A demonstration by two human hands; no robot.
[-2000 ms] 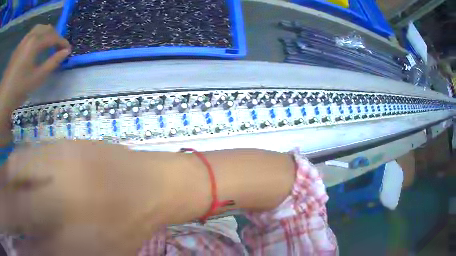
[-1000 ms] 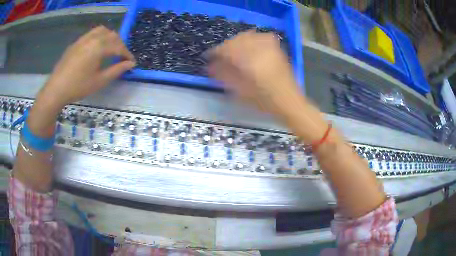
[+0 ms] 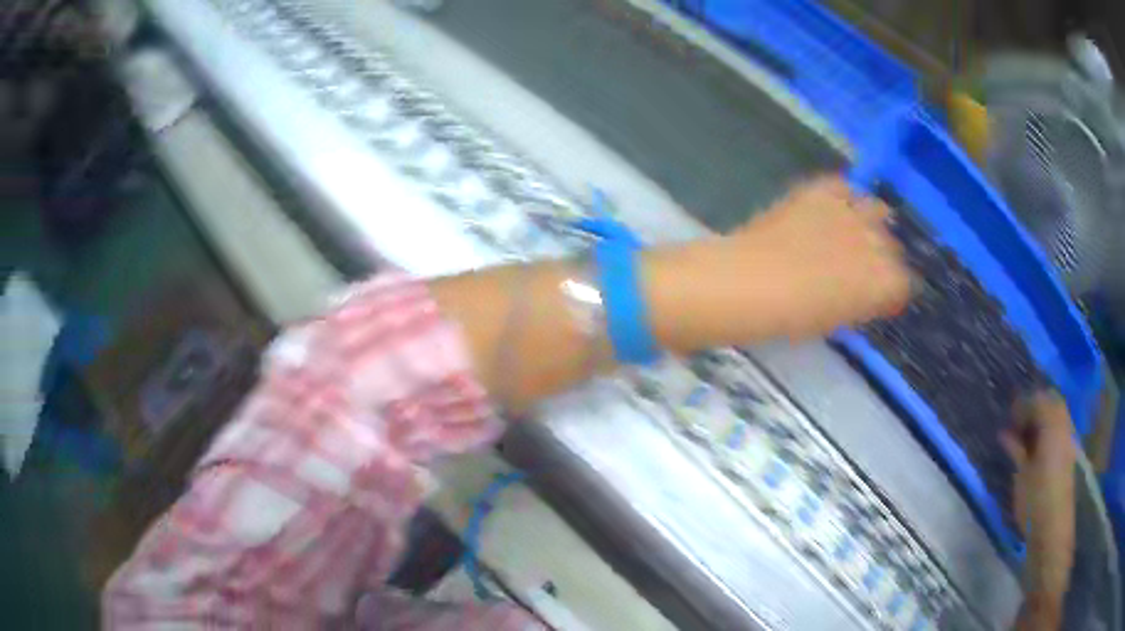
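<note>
The picture is blurred and tilted. My left hand (image 3: 820,265), with a wide blue wrist band (image 3: 627,296), is at the near left corner of the blue bin (image 3: 919,425). Its fingers are bent at the bin's edge; whether they hold anything is hidden. My right hand (image 3: 1042,431) is over the right part of the bin, near the dark components (image 3: 944,333); its fingertips are too blurred to show a held part. The long strip of circuit boards (image 3: 790,475) runs diagonally under my left forearm, with small blue and dark parts on it.
Silver rails (image 3: 654,499) run along both sides of the boards. A grey bench surface (image 3: 642,111) lies beyond them. More blue bins (image 3: 808,49) stand behind, with a yellow item (image 3: 968,123). A blue coiled cord (image 3: 475,530) hangs by the near ledge (image 3: 574,567).
The view has swung left and tilted, so the bin now shows at the right. My left hand stays by the bin's corner. My right hand stays over the bin, now near the picture's right side.
</note>
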